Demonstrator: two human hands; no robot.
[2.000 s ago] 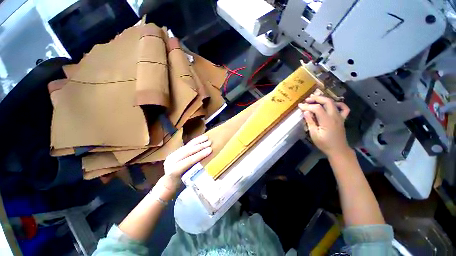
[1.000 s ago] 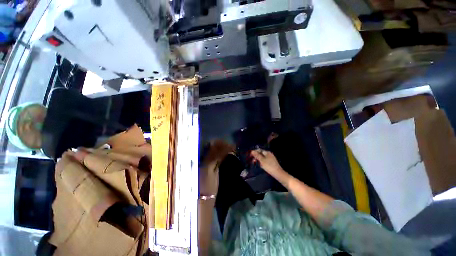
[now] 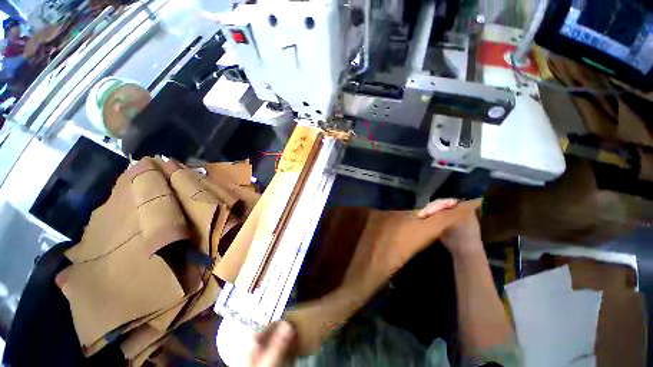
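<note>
A brown garment panel [image 3: 358, 251] hangs stretched between my two hands, to the right of the white machine arm [image 3: 304, 236]. My left hand [image 3: 272, 345], blurred near the bottom edge, grips its lower left corner by the arm's rounded end. My right hand [image 3: 450, 215] grips its upper right part; some fingers are hidden by the cloth. The yellow guide strip [image 3: 299, 152] lies along the arm, its far end under the sewing head [image 3: 290, 57]. A thin brown fabric edge [image 3: 286, 221] runs lengthwise on the arm. More tan cloth lies along the arm's left side.
A bundle of brown panels [image 3: 129, 244] lies at left on a dark support. A green-rimmed fan [image 3: 118, 107] is behind it. The grey carriage [image 3: 458, 100] is right of the head. A control screen [image 3: 608, 36] is upper right. White sheets [image 3: 555, 315] lie in a tray lower right.
The view has swung round. My hands, earlier low and right of the arm with no panel visible between them, now hold a brown panel spread out. My left hand is at the arm's near end.
</note>
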